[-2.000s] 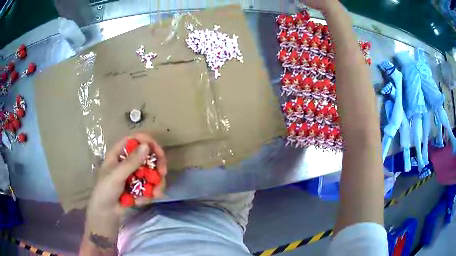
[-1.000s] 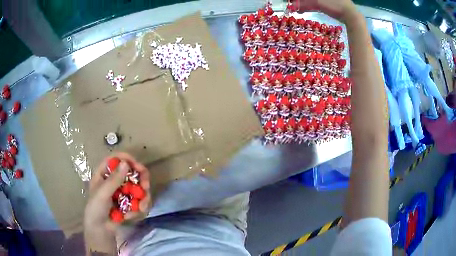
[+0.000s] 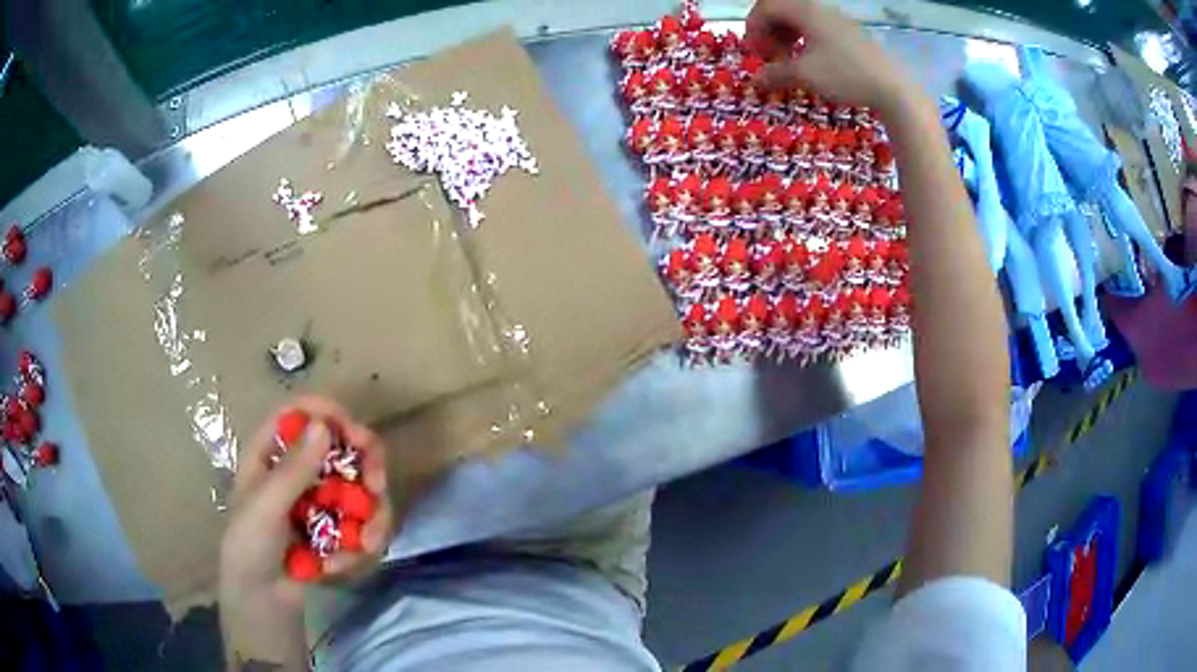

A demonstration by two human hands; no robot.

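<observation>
My left hand is cupped around several red-headed figurines below the cardboard's small round cup. My right hand is over the back of the rows of red-headed figurines. Its fingers are bent down among the back-row heads; red shows by the fingertips, but whether they grip a figurine I cannot tell. A white-pink heap of small parts lies on the cardboard's upper right, with a small cluster to its left.
The brown cardboard sheet with shiny tape lies on the metal bench. Loose red-headed pieces are at the far left. Light-blue limp shapes lie beyond my right arm. A blue bin stands below the bench's front edge.
The view has turned right since the earliest frame. My right hand has moved from beyond the rows' back edge onto the back row. My left hand still holds its figurines.
</observation>
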